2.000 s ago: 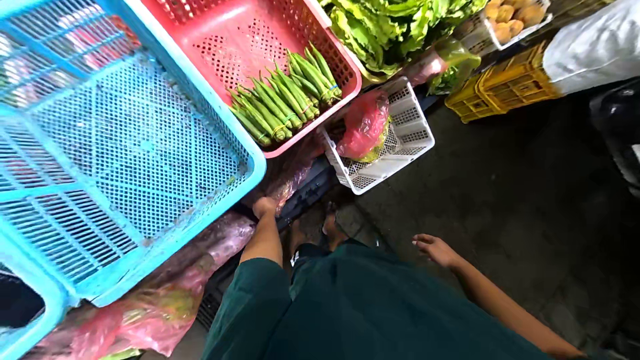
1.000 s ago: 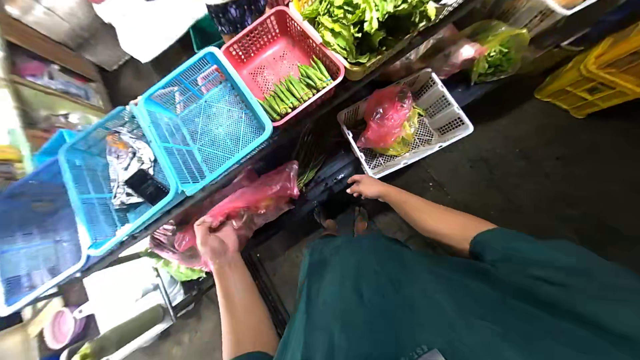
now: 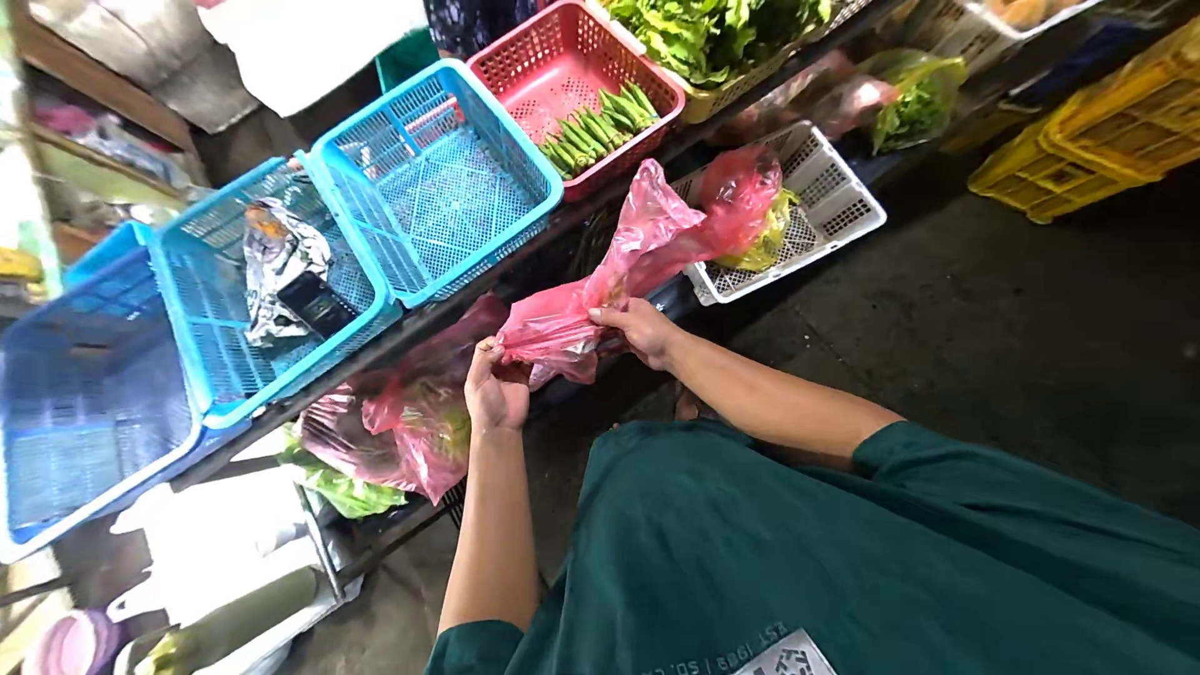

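A pink plastic bag [image 3: 562, 319] is stretched between my hands, in front of the lower shelf. My left hand [image 3: 497, 389] grips its left end; my right hand [image 3: 637, 328] pinches it farther right. Its upper part reaches toward another pink bag [image 3: 741, 197] with yellowish contents in a white plastic basket [image 3: 830, 192]; whether the two touch I cannot tell. More pink bags with greens [image 3: 412, 422] lie on the lower shelf, left of my left hand. What the held bag contains is unclear.
Above stand a red basket [image 3: 534, 75] with okra [image 3: 600, 131], a blue basket [image 3: 441, 187], another with foil and a dark object [image 3: 319, 305], and leafy greens [image 3: 712, 33]. Yellow crates [image 3: 1097, 131] stand on the floor at right.
A second ago my left hand was on a pink bag at the lower shelf and my right hand was apart, near the white basket. Now both hold a pink bag between them.
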